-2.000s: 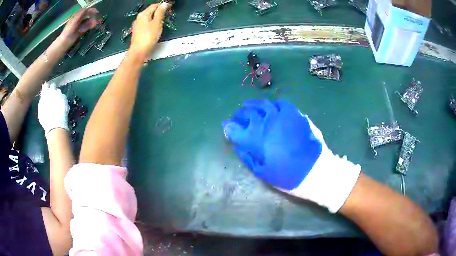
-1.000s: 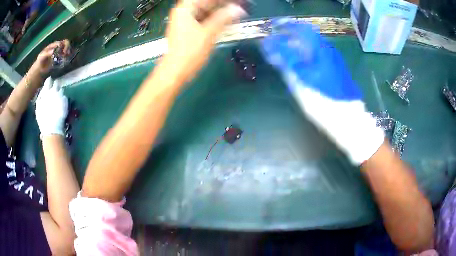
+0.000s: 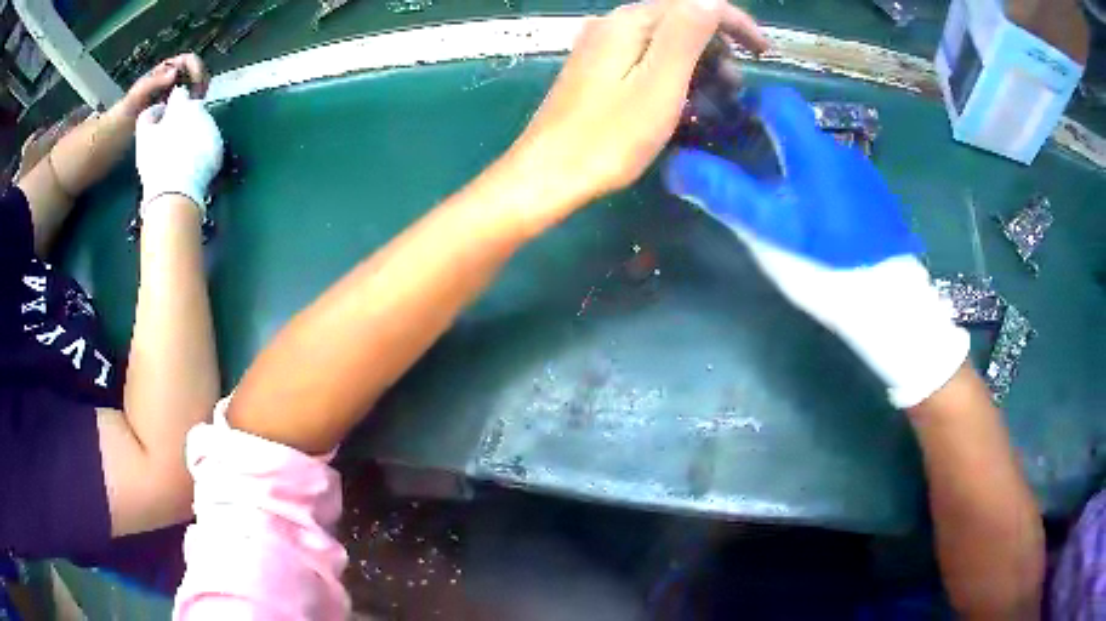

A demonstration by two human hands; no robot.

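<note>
My bare left hand (image 3: 631, 91) is at the top centre near the pale rail, its fingers bent around a dark circuit board assembly (image 3: 716, 97). My right hand (image 3: 813, 188), in a blue and white glove, is just right of it, with thumb and fingers spread around the same assembly's right side; whether it grips it or a tool is blurred. A small dark component (image 3: 640, 263) with a thin red wire lies on the green bench below the hands, blurred.
Boards lie behind my glove (image 3: 849, 119) and to the right (image 3: 968, 298), (image 3: 1009, 349), (image 3: 1028, 228). A white and light blue carton (image 3: 1004, 79) stands by the pale rail (image 3: 400, 51). At left, a coworker's white glove (image 3: 178, 148) and bare hand are near the rail.
My left hand has gone from beyond the rail to the centre with a dark assembly. My gloved hand has risen and met it. A small component now lies mid-bench.
</note>
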